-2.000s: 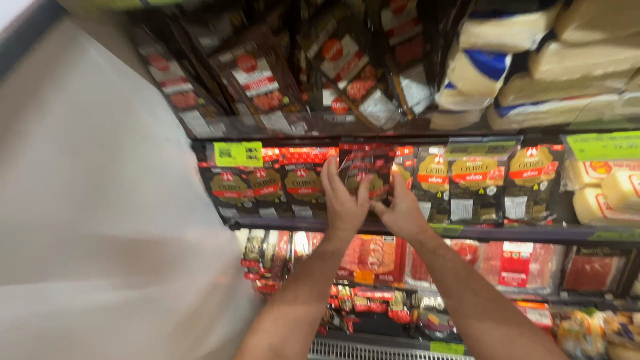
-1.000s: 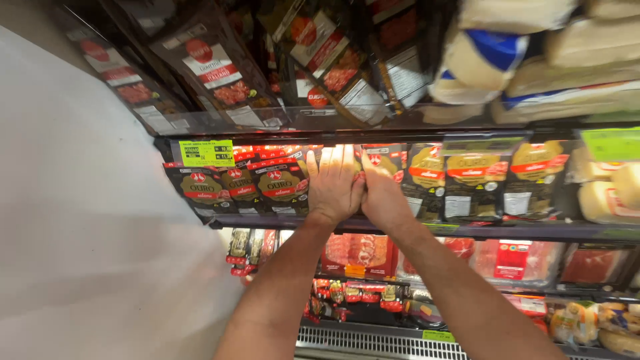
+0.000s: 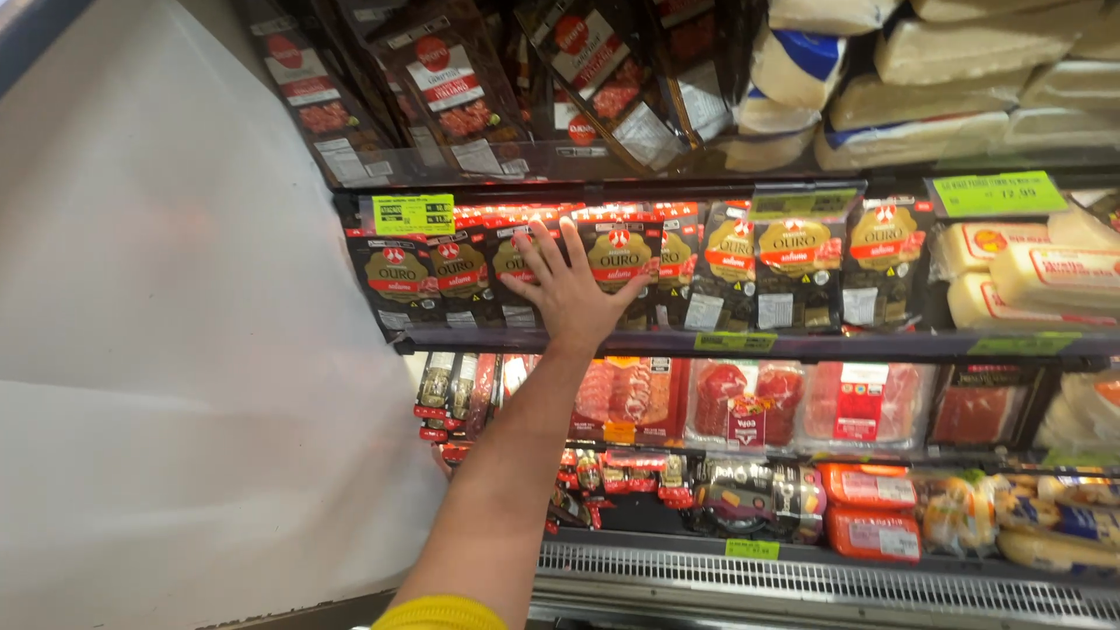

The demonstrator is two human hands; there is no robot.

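My left hand [image 3: 573, 293] is spread flat, palm toward the shelf, against upright black-and-gold salami packs. Its fingertips reach the red top edges, and its thumb points right across a salami pack [image 3: 619, 254]. More packs of the same kind stand in a row on both sides, such as a salami pack [image 3: 398, 276] at the left end and a salami pack [image 3: 884, 254] farther right. The forearm, with a yellow sleeve at the bottom, hides part of the lower shelves. My right hand is not seen.
Above hang dark Italian-style salami packages [image 3: 446, 83] beside stacked wrapped cheeses [image 3: 945, 96]. Smaller cheese blocks [image 3: 1050, 271] lie right of the row. Below are sliced cold-meat packs [image 3: 862, 402] and red packages [image 3: 871, 534]. A clear shelf lip [image 3: 787, 341] edges the row; a large white panel [image 3: 192, 306] stands left.
Both hands were together at the salami packs in the earlier frames. My right hand has left the view, and my left hand has gone from closed-in fingers to spread ones against the packs.
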